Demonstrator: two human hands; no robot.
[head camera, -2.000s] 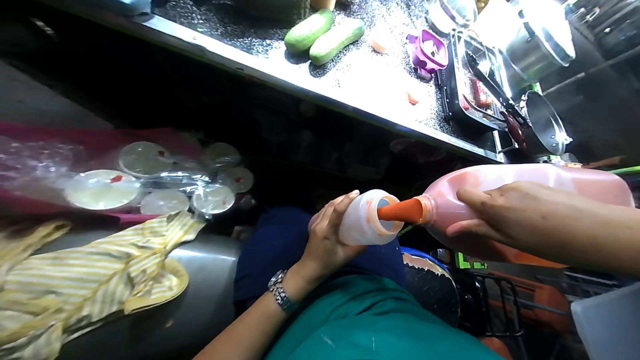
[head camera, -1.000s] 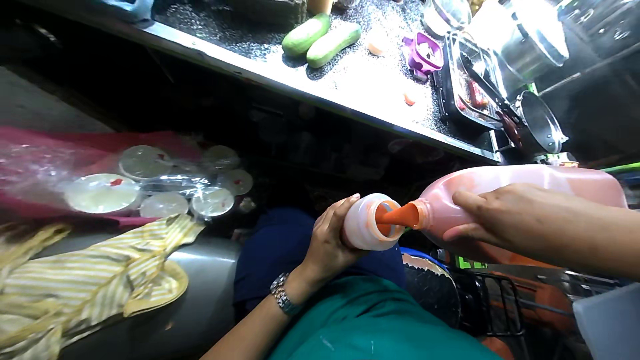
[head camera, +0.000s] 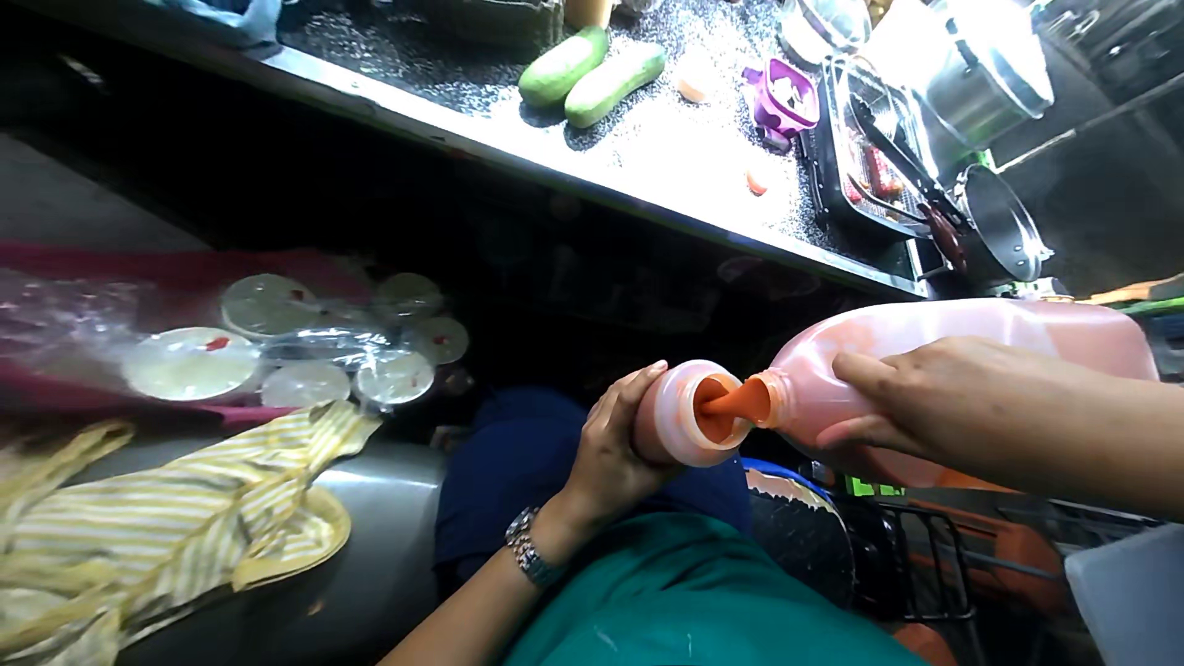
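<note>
My left hand, with a metal-band watch on the wrist, is wrapped around a translucent plastic bottle, whose wide open mouth is tilted toward the right. A large translucent plastic jug lies almost on its side, gripped near its neck by my right hand. Orange sauce runs from the jug's mouth into the bottle. The two mouths are very close; whether they touch, I cannot tell. My right palm's contact with the jug is partly hidden.
On the counter above are two green cucumbers, a purple plastic container, a wire-lined tray with tongs and a frying pan. White-lidded tubs in clear plastic and a yellow striped cloth lie at left.
Orange sauce now fills more of the bottle, whose lower part looked pale two seconds ago. Both hands keep their hold, and the jug has shifted slightly left.
</note>
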